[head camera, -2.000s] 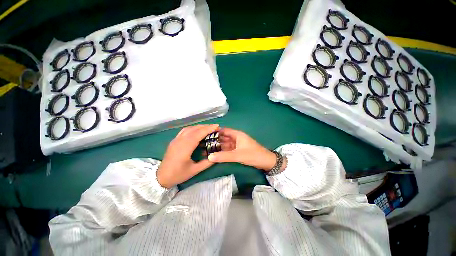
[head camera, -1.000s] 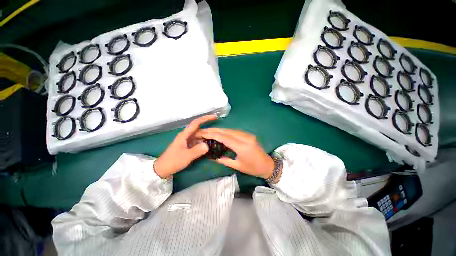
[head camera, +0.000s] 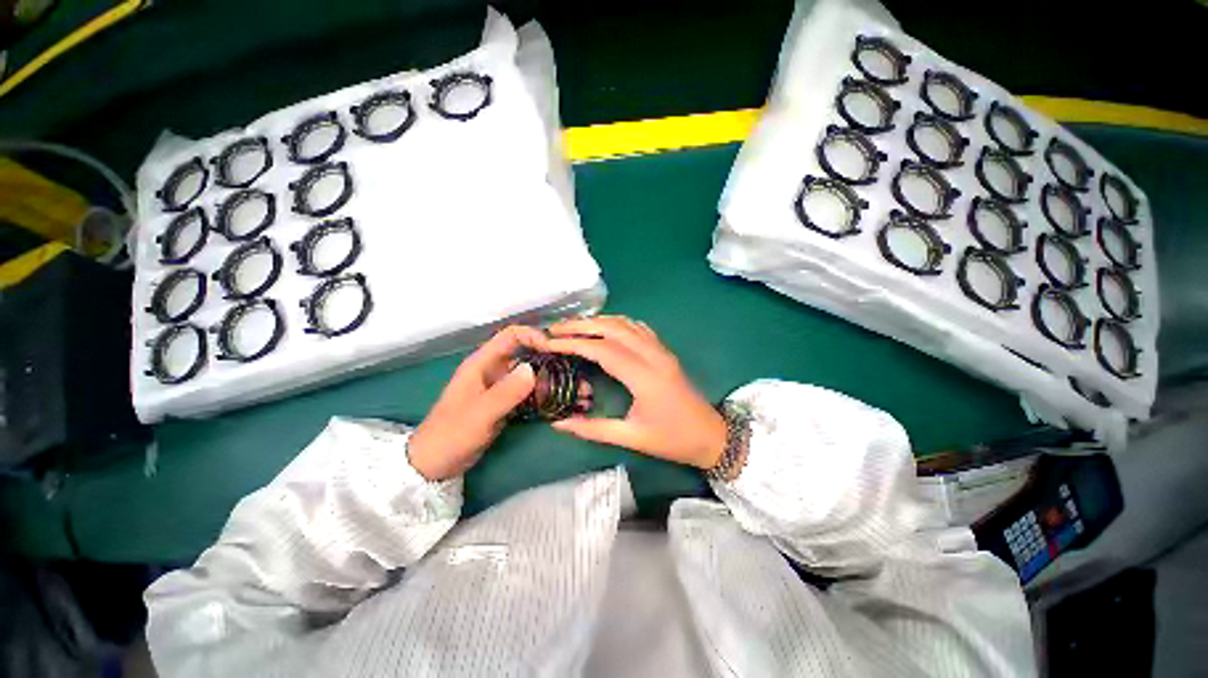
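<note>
Several dark watch cases (head camera: 562, 386) are held together as a small stack between my hands, low over the green bench. My left hand (head camera: 472, 405) grips the stack from the left with thumb and fingers. My right hand (head camera: 649, 396) curves around its right side, fingertips at its top and thumb near its bottom. The fingers hide part of the stack. The left foam sheet stack (head camera: 464, 225) bears rows of ring-shaped cases on its left part and along its back edge. The right foam sheet stack (head camera: 766, 199) bears full rows of the same cases.
A keypad controller (head camera: 1047, 519) lies at the lower right beside the bench. A black box (head camera: 60, 364) stands at the far left, with a pale cable behind it. Yellow tape (head camera: 662, 135) runs along the far edge of the green bench (head camera: 662, 285).
My hands have changed their hold: the stack, seen side-on at first, is now turned so ring curves show. My left hand has drawn slightly left. The view has shifted slightly.
</note>
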